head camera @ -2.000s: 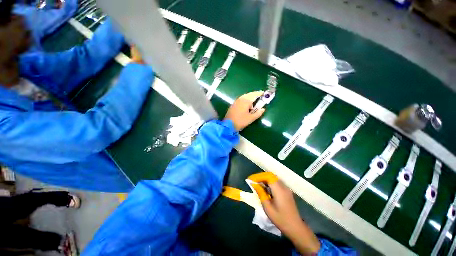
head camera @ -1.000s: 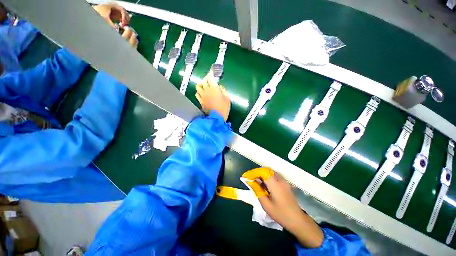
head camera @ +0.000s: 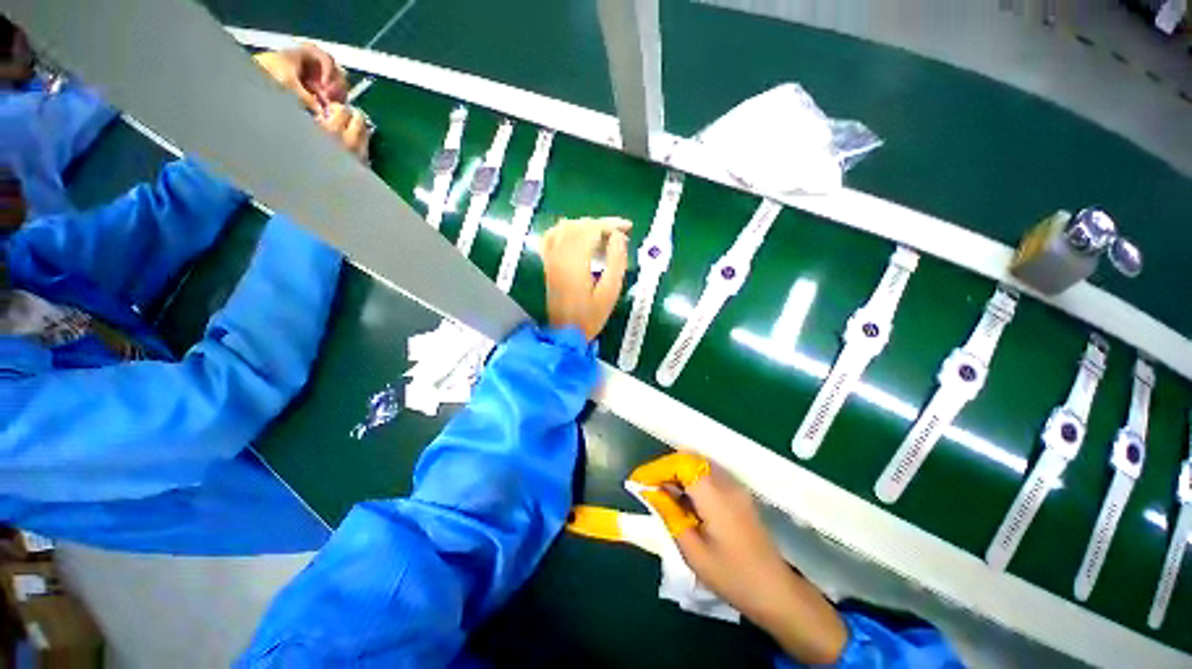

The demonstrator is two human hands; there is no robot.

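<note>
My left hand (head camera: pixel 584 277) is over the green conveyor belt (head camera: pixel 771 359), fingers bent and slightly apart, with no watch visibly held. Just right of it lies a white smartwatch (head camera: pixel 655 251), sensor dot up. Another dot-up watch (head camera: pixel 728 273) lies close beside that one, and several more are spaced to the right. Left of my hand, a few watches lie with grey faces up, such as one (head camera: pixel 527 192). My right hand (head camera: pixel 728 529) grips a yellow-orange scraper (head camera: pixel 675 471) with a white wipe (head camera: pixel 689 583). Another yellow-orange piece (head camera: pixel 597 523) lies on the bench.
A grey frame post (head camera: pixel 301 170) crosses the left side. A blue-sleeved worker's hands (head camera: pixel 314 92) are beyond it. Crumpled wipes (head camera: pixel 445 366) lie on the near bench. A bag of wipes (head camera: pixel 784 141) and a metal-topped bottle (head camera: pixel 1059 255) stand beyond the belt.
The watch my left hand was touching face up now lies dot up beside its neighbour. My left hand has come off it. The right hand keeps its grip. The view has shifted slightly.
</note>
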